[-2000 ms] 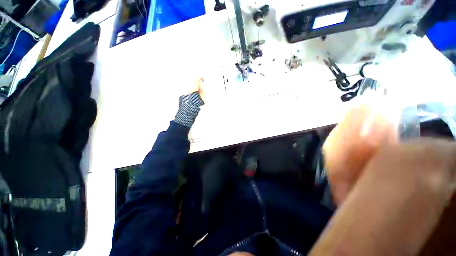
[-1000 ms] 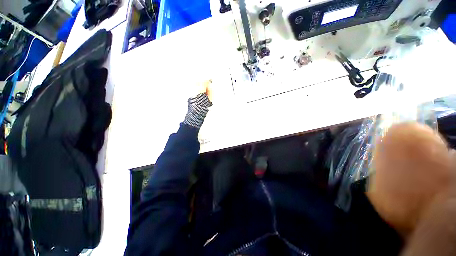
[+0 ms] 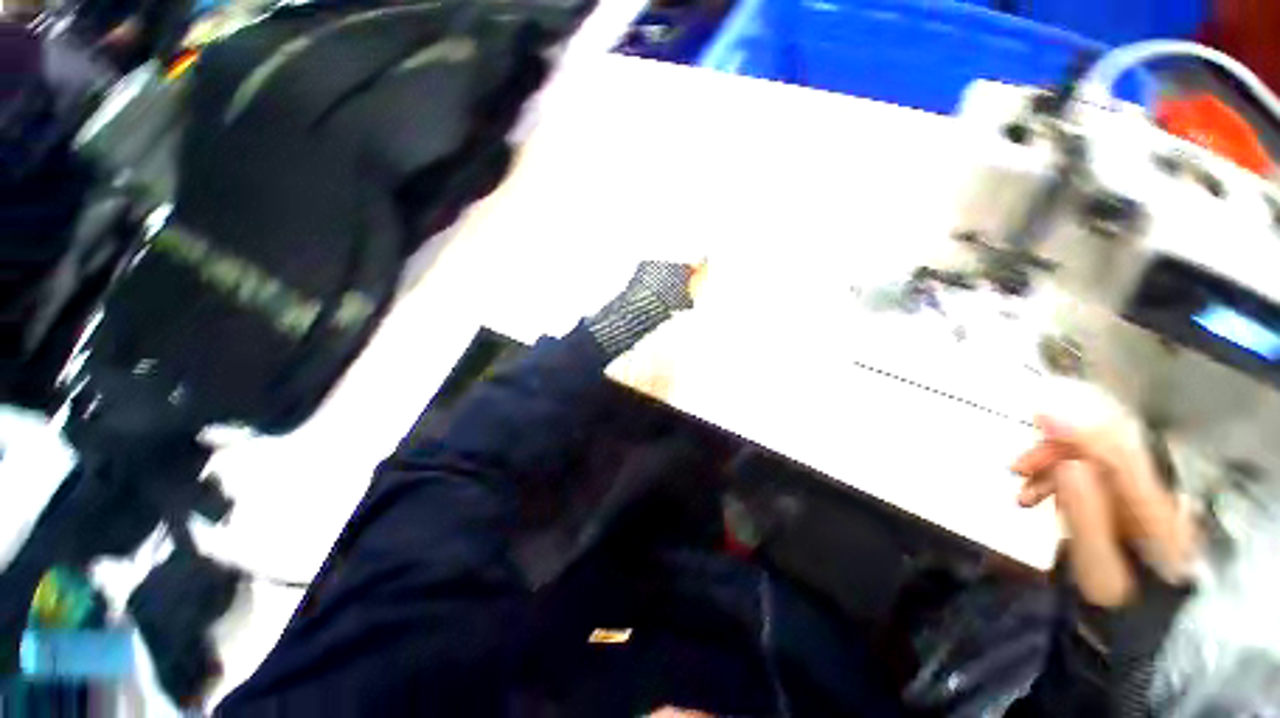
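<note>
My left hand (image 3: 698,281) is over the white sewing table, left of the machine. The hand is almost lost in glare; only a skin-coloured edge shows beyond the patterned cuff (image 3: 643,303). My right hand (image 3: 1102,491) is at the table's right front edge, slightly blurred, with its fingers apart and nothing seen in it. The presser foot and needle area (image 3: 969,281) of the sewing machine (image 3: 1207,232) lies between and beyond my hands. No work piece is seen under the needle, though glare washes out detail.
A heap of black panels (image 3: 267,183) with camouflage stripes lies at left. Blue bins (image 3: 884,56) are behind the table (image 3: 786,154). Clear plastic (image 3: 1235,617) is at the lower right. An orange-red thing (image 3: 1214,129) is behind the machine. Black pieces (image 3: 183,603) lie at lower left.
The view has turned, shifting the heap and machine. The large blurred hand near the camera at right is gone; my right hand now shows smaller, at the table edge. My left hand stays on the table.
</note>
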